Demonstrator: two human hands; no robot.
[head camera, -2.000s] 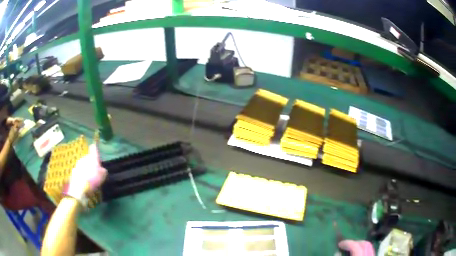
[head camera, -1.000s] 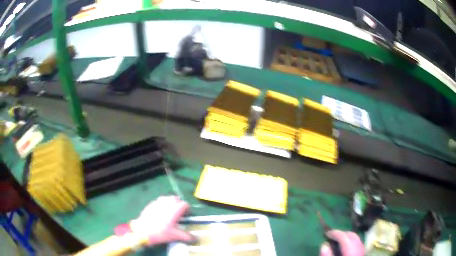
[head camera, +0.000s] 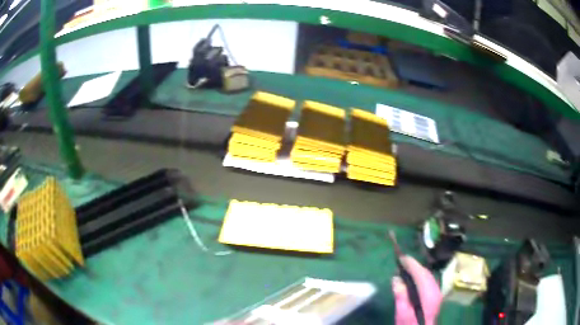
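Note:
A white cover plate (head camera: 305, 303) with grey-brown windows is at the bottom centre, tilted, its lower part cut off by the frame edge. My left hand is not in view. My right hand (head camera: 416, 293), in a pink glove, holds a black soldering iron (head camera: 407, 279), its thin tip pointing up and away. A single yellow panel (head camera: 277, 227) with a scalloped far edge lies flat behind the plate. A thin strand of solder wire (head camera: 194, 233) lies on the mat left of the panel.
Three stacks of yellow panels (head camera: 318, 136) sit on the dark belt. Upright yellow panels (head camera: 46, 232) and a black slotted rack (head camera: 130, 209) are left. A small fan (head camera: 439, 232), cream box (head camera: 466, 274) and soldering station (head camera: 502, 295) are right. A green post (head camera: 56, 95) rises at left.
The view has swung right. My left hand moved from the upright panels to the white plate, then out of view. The plate now tilts. My right hand with the iron shows more fully.

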